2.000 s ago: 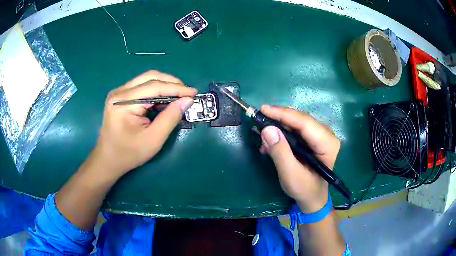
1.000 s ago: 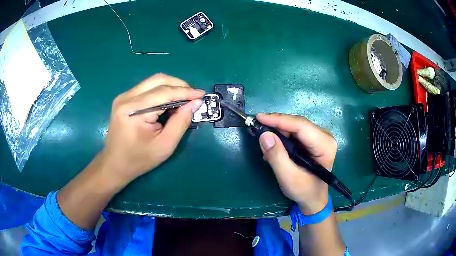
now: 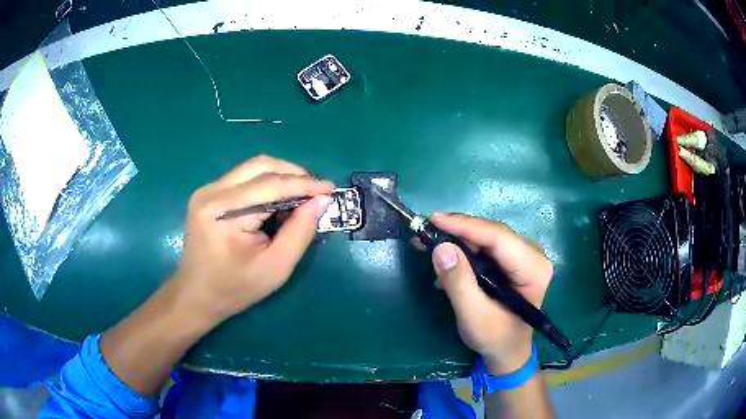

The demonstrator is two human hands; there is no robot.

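Note:
The watch housing with circuit board [image 3: 341,210] sits on the dark holding fixture [image 3: 378,219], its pale rim facing up. My left hand [image 3: 249,233] holds slim grey tweezers [image 3: 260,208] between thumb and fingers, over the housing's left side; their tips are hard to make out. My right hand [image 3: 491,282] holds the black soldering iron [image 3: 496,282] like a pen. Its thin metal tip is over the fixture, right of the housing and apart from it. The left end of the fixture is mostly hidden by my left hand.
A second housing [image 3: 324,78] lies toward the far side. Solder wire [image 3: 250,121] lies left of it. A clear bag [image 3: 98,176] with a white sheet [image 3: 45,143] is at left. At right are a tape roll [image 3: 609,131], a fan [image 3: 644,257] and a red tray [image 3: 681,176].
The whole view has shifted, so everything sits lower in the picture. The iron's tip has moved off the housing's right edge to over the fixture. My left hand stays at the housing with the tweezers.

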